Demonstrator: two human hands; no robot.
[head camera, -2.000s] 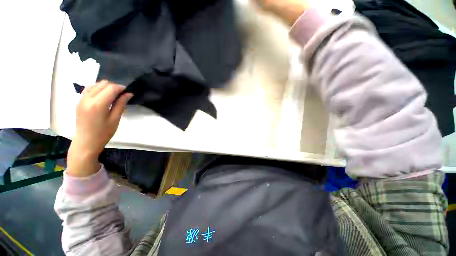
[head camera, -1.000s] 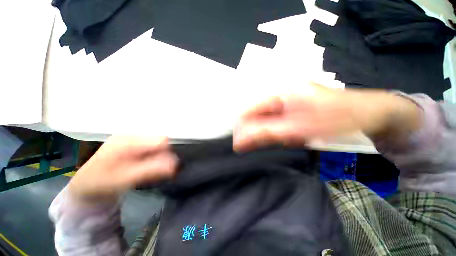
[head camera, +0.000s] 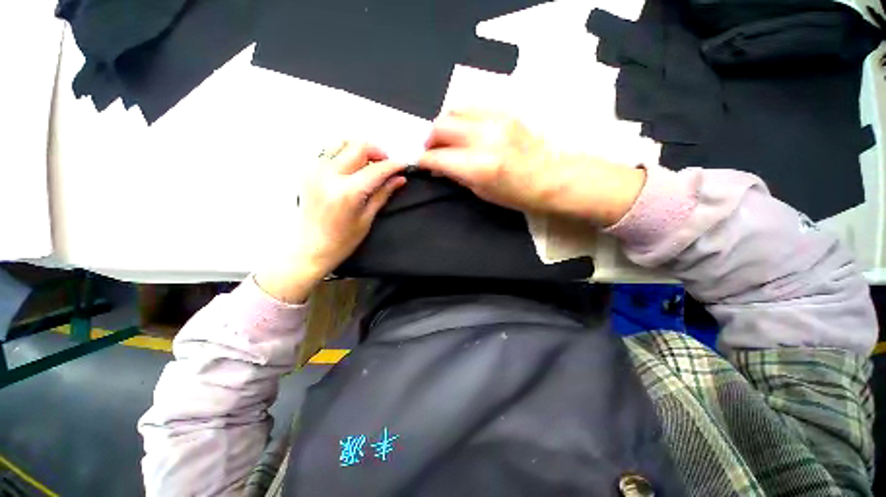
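Observation:
A black panel (head camera: 452, 236) lies on the white table cover at the edge in front of the apron, with a small tab sticking out at its lower right. My left hand (head camera: 350, 199) pinches its far edge between thumb and fingertips. My right hand (head camera: 486, 160) pinches the same edge just to the right, the fingertips of both hands close together. The folded edge between them is small and mostly hidden by the fingers.
A left pile of black panels (head camera: 359, 49) with stepped outlines lies at the upper left and middle. A right pile (head camera: 767, 126) with rumpled pieces on top lies at the upper right. The white table cover (head camera: 155, 194) ends at the apron. Green metal legs (head camera: 83, 320) stand below left.
The panel, blurred between the hands at the table edge a second ago, now lies on the cover. Both hands have moved up and together onto its far edge.

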